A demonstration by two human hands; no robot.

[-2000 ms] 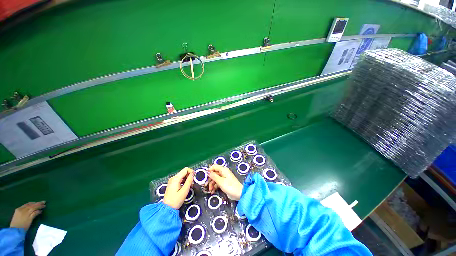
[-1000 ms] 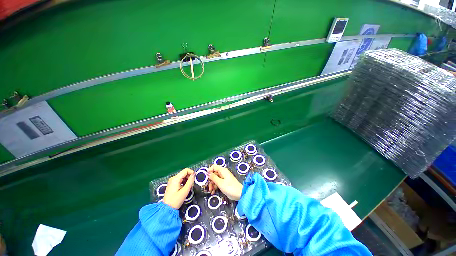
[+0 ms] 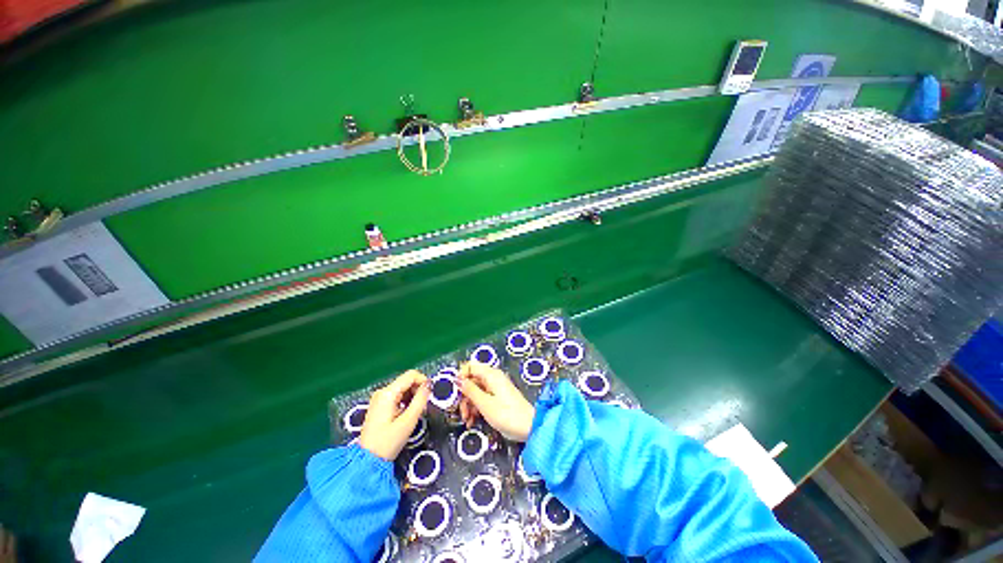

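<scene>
A clear blister tray (image 3: 509, 440) holds rows of round units with white rings and dark purple centres. My left hand (image 3: 394, 415) and my right hand (image 3: 494, 398) are over its back part, on either side of one round unit (image 3: 444, 389). Both hands' fingertips hold this unit by its edges, its ring facing up. The undersides of the fingers and the unit's back are hidden. My blue sleeves cover parts of the tray's front.
Stacked blister trays (image 3: 880, 236) stand at right. White paper (image 3: 751, 463) lies right of the tray, a paper scrap (image 3: 105, 526) at left. A small dark curl (image 3: 566, 283) lies on the green surface behind the tray. A wire hoop (image 3: 423, 147) hangs on the rail.
The dark curl behind the tray has moved left. Another person's hand and sleeve at the far left have withdrawn, leaving only a blurred sliver at the edge. My hands have barely moved.
</scene>
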